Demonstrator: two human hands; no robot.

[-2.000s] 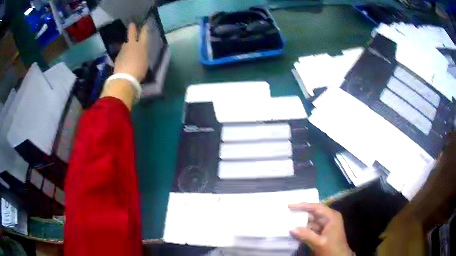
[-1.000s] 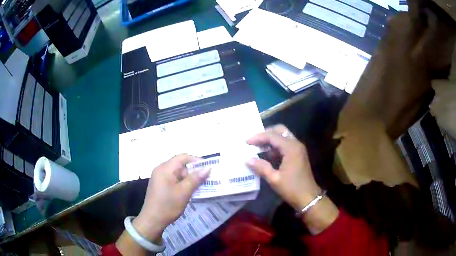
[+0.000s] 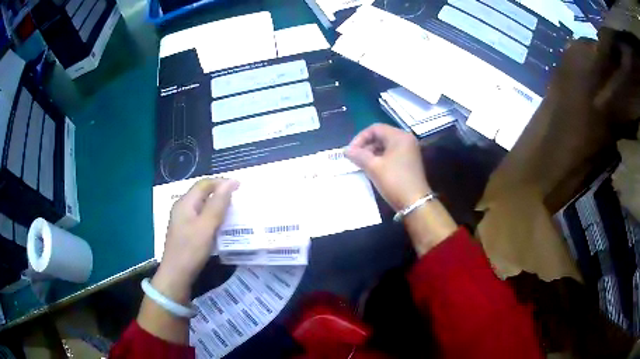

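A flat black-and-white box blank (image 3: 263, 105) lies on the green bench with three white rectangles and a headphone outline. My left hand (image 3: 193, 221) holds a folded label sheet (image 3: 263, 245) at the blank's front edge; its printed tail curls down at the lap. My right hand (image 3: 389, 161) pinches a small barcode label (image 3: 337, 156) at its fingertips, over the right part of the blank's white panel. Whether the label touches the card cannot be told.
A white label roll (image 3: 60, 251) stands at the bench's front left. Black boxes (image 3: 35, 151) stand at left. More blanks (image 3: 449, 49) overlap at right. Brown kraft paper (image 3: 533, 203) surrounds bundled blanks (image 3: 603, 245) at far right. A blue tray (image 3: 184, 10) is cut off at top.
My right hand has moved up and away from the label sheet with a label. My left hand has moved left and slightly up with the sheet.
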